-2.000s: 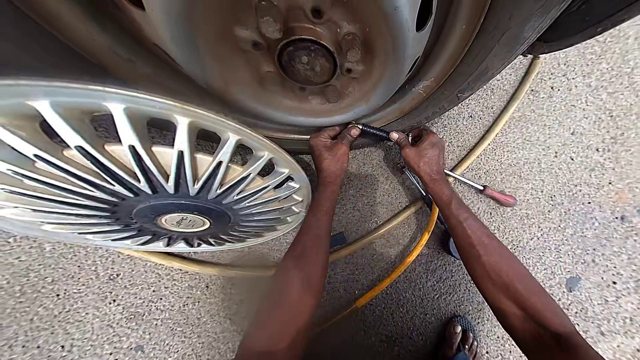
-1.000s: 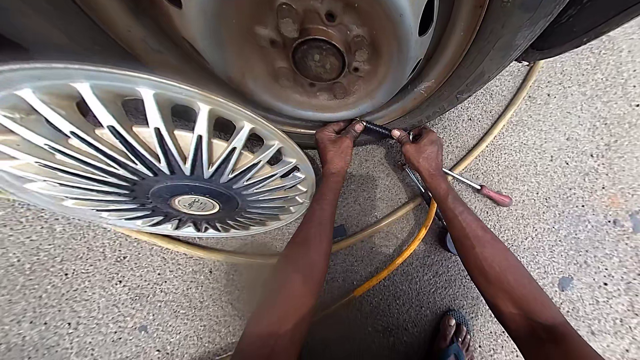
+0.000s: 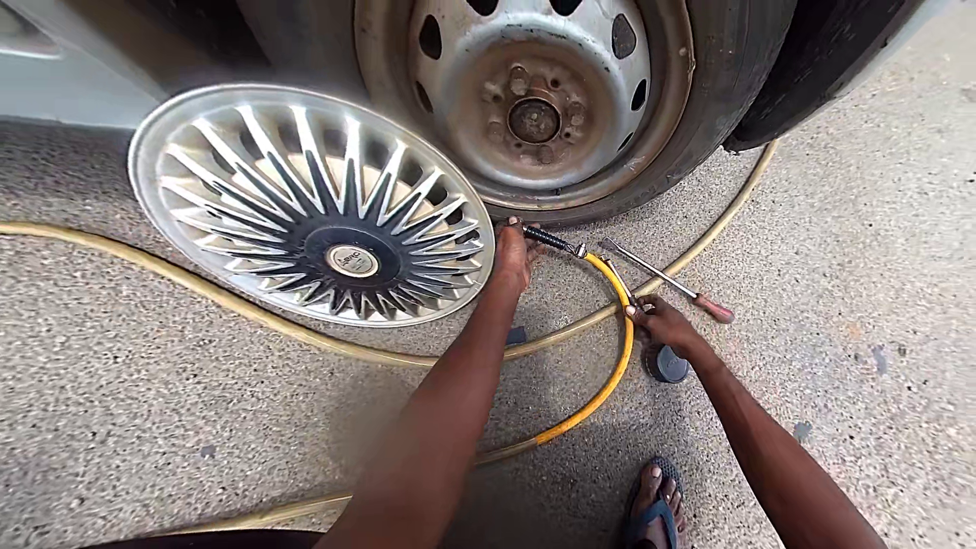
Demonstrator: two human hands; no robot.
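My left hand (image 3: 518, 252) is closed on the far end of a black ribbed hose fitting (image 3: 547, 239), just below the tyre (image 3: 732, 69) and beside the hubcap. A metal clamp joins this fitting to a yellow air hose (image 3: 627, 351). Farther right, my right hand (image 3: 662, 322) has its fingers around a slim metal tool (image 3: 619, 279) next to the yellow hose; its lower part is hidden by the fingers. The multi-spoke hubcap (image 3: 351, 261) stands tilted in front of the bare steel wheel (image 3: 534, 122). A screwdriver (image 3: 713, 307) with a red handle lies on the ground.
A long beige hose (image 3: 191, 282) curves over the speckled ground behind my forearms and on past the tyre. A round dark cap-like object (image 3: 671, 364) lies below my right hand, and a small dark piece (image 3: 516, 335) near my left forearm. A sandalled foot (image 3: 656, 496) is at the bottom.
My right hand has let go of the black fitting and moved down and right along the yellow hose to the slim metal tool. My left hand remains at the fitting. The view has shifted.
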